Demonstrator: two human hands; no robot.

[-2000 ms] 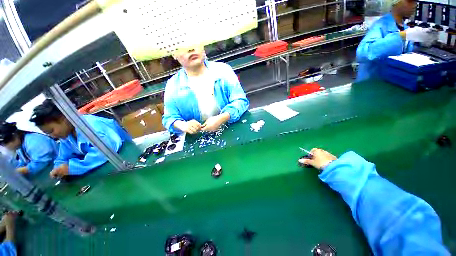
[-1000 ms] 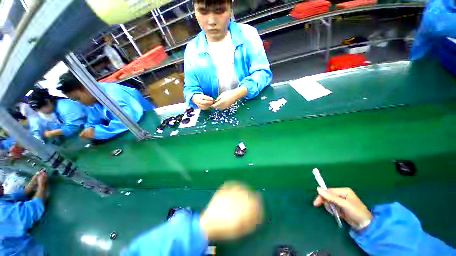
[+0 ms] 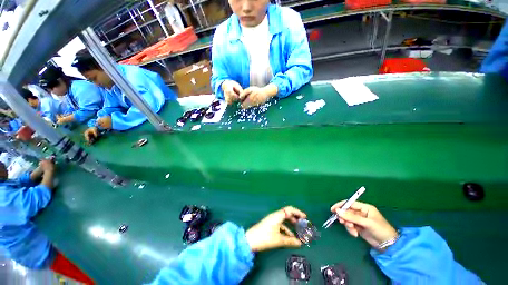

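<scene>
My left hand (image 3: pixel 276 229) holds a dark, shiny device housing (image 3: pixel 306 231) between thumb and fingers, above the near bench. My right hand (image 3: pixel 365 222) holds silver tweezers (image 3: pixel 346 207) like a pen. Their tips point down and left, just right of the held housing; a small gap seems to lie between them. Two black housings, one at left (image 3: pixel 298 268) and one at right (image 3: pixel 333 274), lie on the bench below my hands. A cluster of black housings (image 3: pixel 193 223) lies left of my left forearm, which partly hides it.
A black unit (image 3: pixel 473 191) lies on the green belt (image 3: pixel 362 158) at right. A person opposite works beside scattered white-blue bits (image 3: pixel 250 114), white pieces (image 3: pixel 314 106) and a paper sheet (image 3: pixel 354 91). A metal post (image 3: pixel 120 78) stands at left. More people sit at left.
My left hand has come into view and now holds a housing. My right hand has drawn back from the belt with the tweezers. The view has shifted. The belt unit near the middle is gone from its spot.
</scene>
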